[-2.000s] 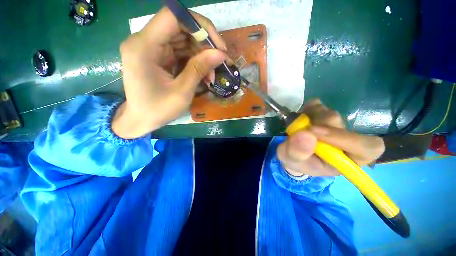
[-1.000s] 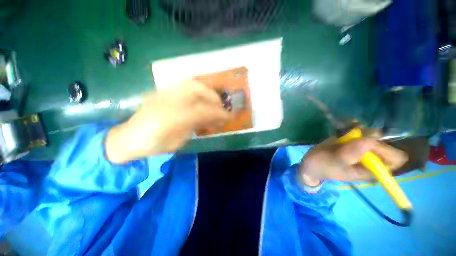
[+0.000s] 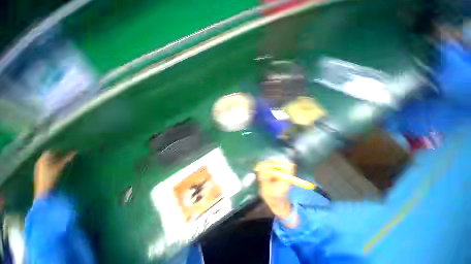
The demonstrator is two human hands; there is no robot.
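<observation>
The frame is strongly blurred. My right hand (image 3: pixel 275 186) holds the yellow soldering iron (image 3: pixel 292 178) to the right of the white sheet (image 3: pixel 170 223). The orange-brown fixture (image 3: pixel 210 193) lies on that sheet, with a dark blurred shape (image 3: pixel 198 192) at its centre. My left hand (image 3: pixel 49 172) is stretched out at the far left, over the green bench, away from the fixture. Its fingers look spread, but I cannot tell whether it holds anything small.
A black fan-like body (image 3: pixel 177 142) stands behind the sheet. A round pale container (image 3: pixel 233 111), a blue box (image 3: pixel 270 117) and a yellow pad (image 3: pixel 305 111) lie further right. A shiny bag (image 3: pixel 356 82) is beyond. A blue-clothed person (image 3: pixel 428 206) is at the right.
The view has swung to the right and taken in more of the bench. My left hand has left the fixture and reached far left. My right hand still holds the iron.
</observation>
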